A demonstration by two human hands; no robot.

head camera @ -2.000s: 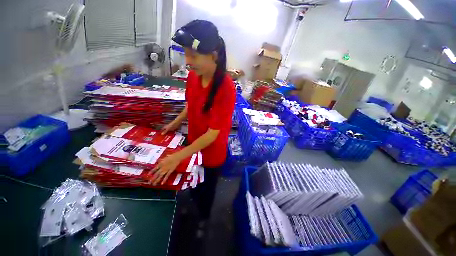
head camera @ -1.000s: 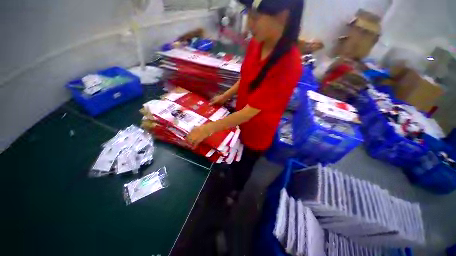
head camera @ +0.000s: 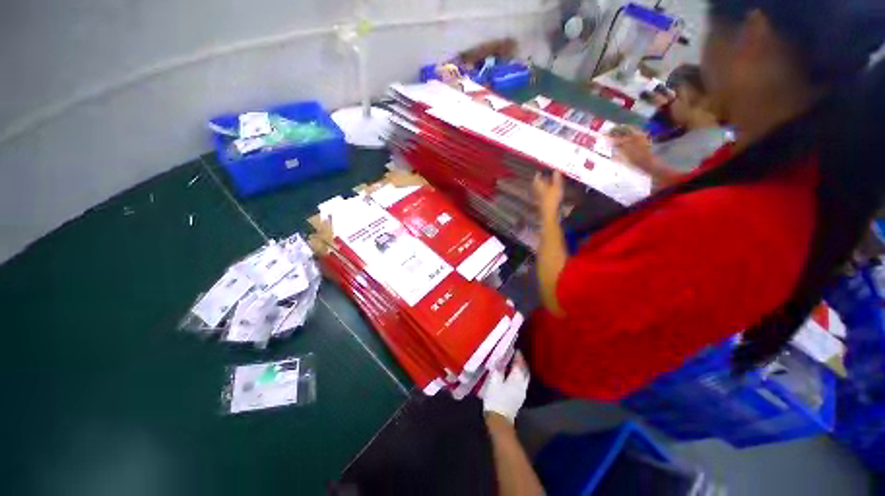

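A stack of flat red and white retail boxes (head camera: pixel 427 262) lies on the dark-green table, printed with a black appliance. My right hand (head camera: pixel 505 389), in a white partial glove, reaches in from the bottom and touches the stack's near right corner. Whether its fingers grip the boxes cannot be told. My left hand is not in view. Small clear bags with white contents (head camera: pixel 262 291) lie in a pile left of the stack. One separate bag (head camera: pixel 265 385) lies nearer, with something green in it.
A person in a red top (head camera: pixel 679 281) stands close on the right, hands at a taller stack of flat boxes (head camera: pixel 514 136). A blue crate (head camera: pixel 281 165) and a white stand base (head camera: pixel 364 126) are at the back left. Blue crates (head camera: pixel 747 397) stand on the floor at right.
My right hand has come into view at the small stack. The person has let go of that stack and reached to the taller one. The view has moved closer.
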